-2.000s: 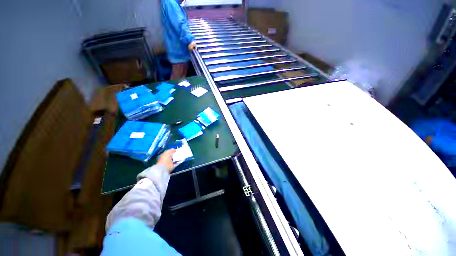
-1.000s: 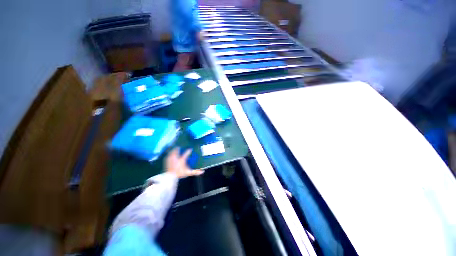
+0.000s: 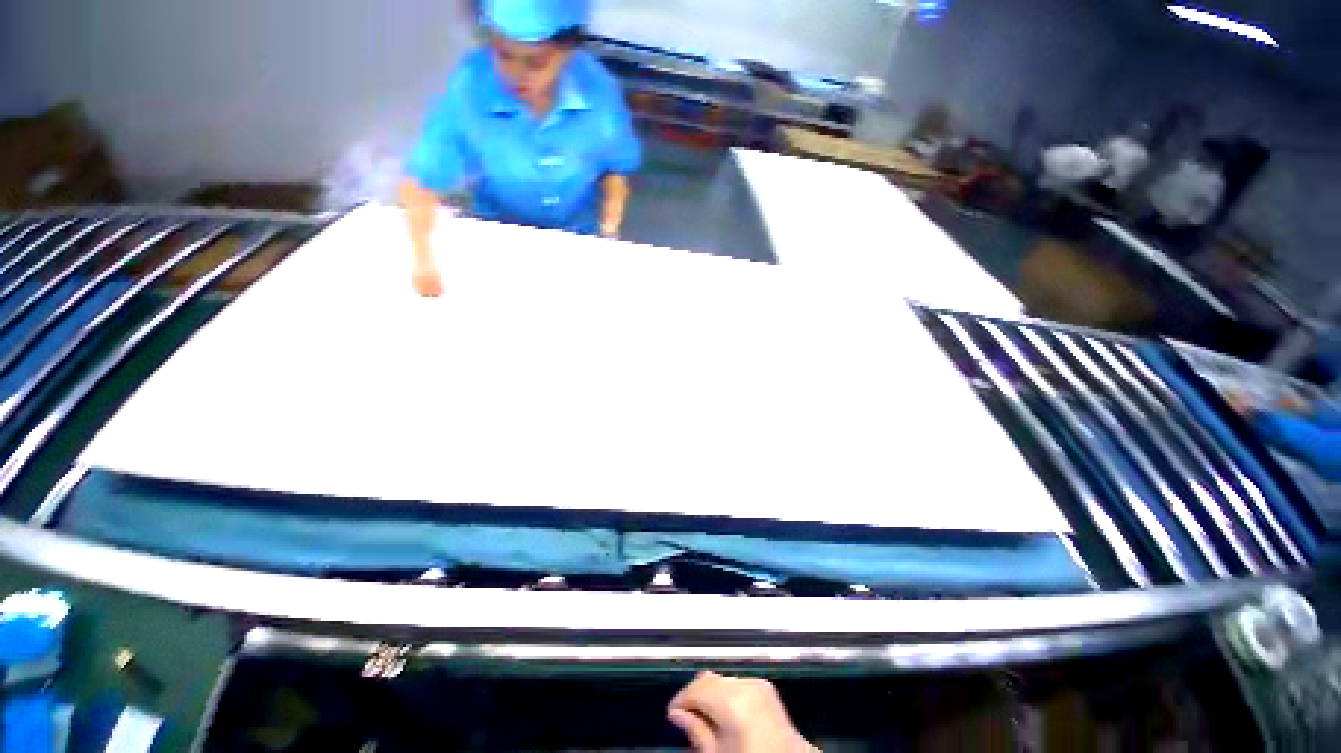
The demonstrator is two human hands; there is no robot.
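Observation:
The large white panel (image 3: 588,383) lies on the roller conveyor in front of me, with a blue strip (image 3: 368,541) along its near edge. A bare hand, by its angle my right hand (image 3: 735,715), is at the bottom edge of the picture, below the conveyor's near rail. It is cut off at the wrist. Its fingers are bent, and I cannot tell whether they hold anything. My left hand is not in view.
A person in blue workwear (image 3: 537,147) stands across the panel with one hand on it. Rollers (image 3: 1096,441) lie at both sides. Another white panel (image 3: 868,228) is behind. Blue packs (image 3: 30,640) are at lower left, white rolls (image 3: 1272,625) at lower right.
The view has swung right from the green side table to face the panel. My left hand has left the picture. My right hand and the person opposite now show.

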